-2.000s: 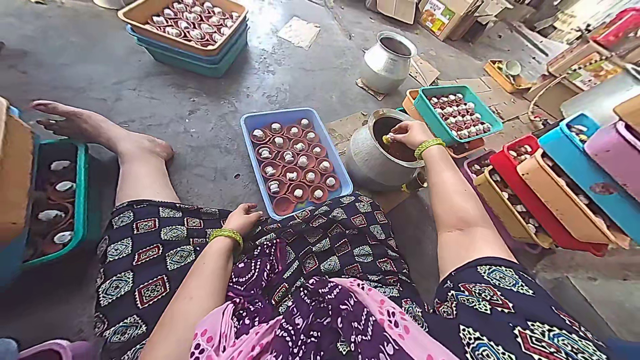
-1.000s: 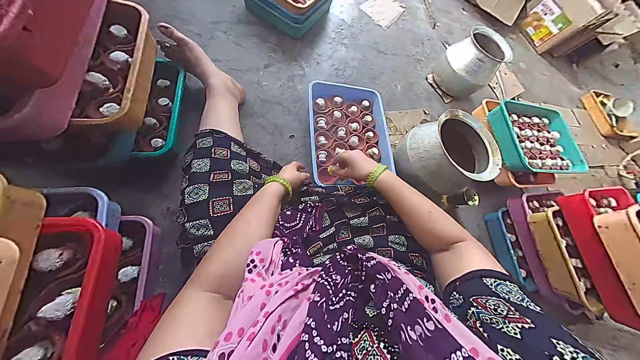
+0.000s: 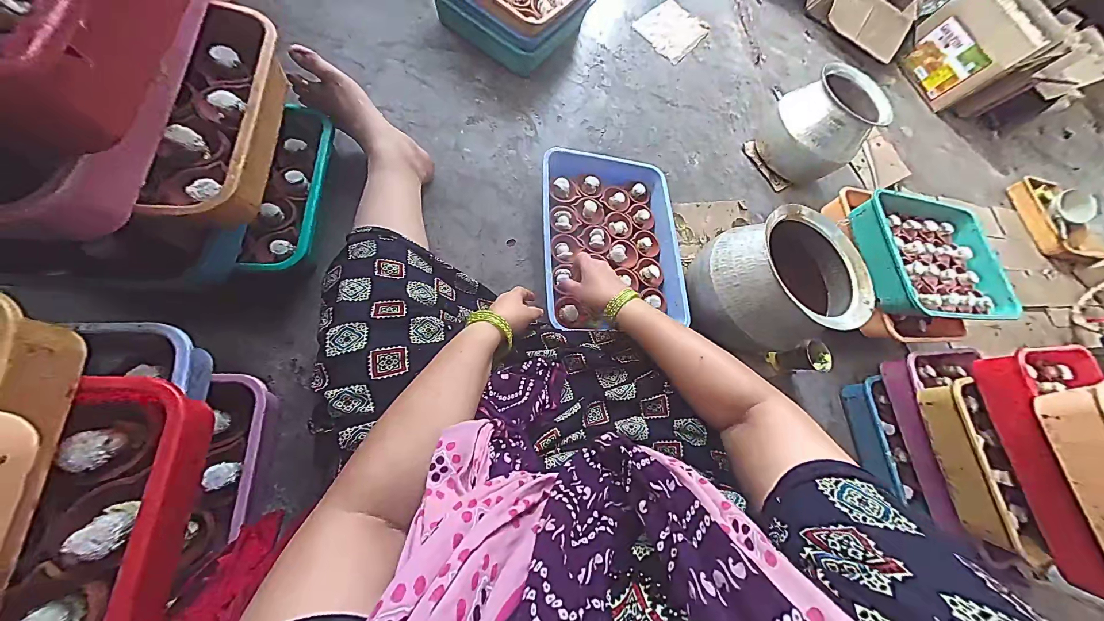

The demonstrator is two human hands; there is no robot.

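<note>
A blue plastic tray [image 3: 679,250] lies on the floor between my legs, filled with small round clay cups [image 3: 617,199], each with a whitish tuft in it. My right hand [image 3: 593,280] is over the cups near the tray's close end, fingers bent down; whether it holds anything cannot be told. Just left of the tray, above the patterned cloth on my lap, is my left hand [image 3: 517,308], its fingers slightly curled and nothing visible in them. Right of the tray, a metal pot [image 3: 742,276] leans toward me with a dark inside.
A second metal pot [image 3: 819,125] stands farther back. A green tray [image 3: 880,233] of cups sits beyond the near pot, with stacked trays [image 3: 1026,448] below it. More stacked trays [image 3: 164,483] crowd the left side. Cardboard boxes [image 3: 983,52] lie at the back right.
Two seconds ago my right hand was at the mouth of the near pot; now it is over the blue tray. My left hand stays beside the tray. The view has swung left.
</note>
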